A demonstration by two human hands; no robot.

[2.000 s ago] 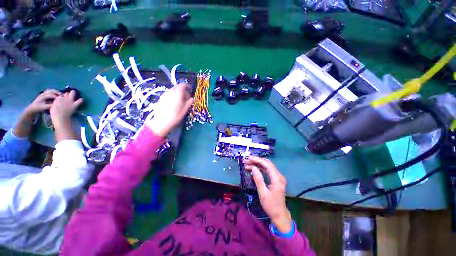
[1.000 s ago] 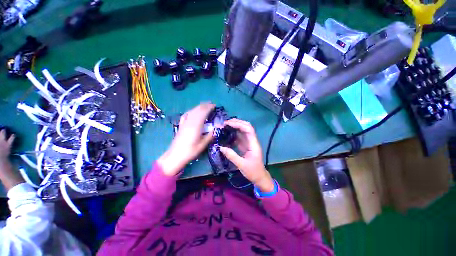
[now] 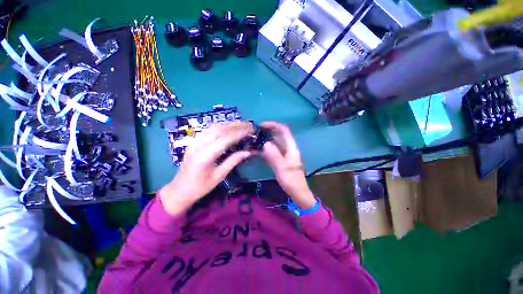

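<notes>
A black camera body [image 3: 206, 118] lies open on the green bench mat, with boards and light parts showing above my left hand. My left hand [image 3: 215, 155] covers its lower part and has its fingers bent round a dark part. My right hand [image 3: 282, 150], with a blue wrist strap, closes on the same small dark part [image 3: 262, 138] from the right. Both hands are blurred, and the part's shape is mostly hidden by the fingers.
White flat cables [image 3: 74, 109] and small black brackets [image 3: 106, 166] lie on a dark tray at left. Beside it are yellow-orange wires [image 3: 150, 69] and black cylinders [image 3: 217, 46]. A pale screw feeder [image 3: 315, 49], a hanging grey screwdriver [image 3: 401, 74] and a black parts tray [image 3: 490, 106] are at right.
My left hand has left the cable tray and come to the work beside my right hand. The view has shifted, and the hanging screwdriver shows in a different place.
</notes>
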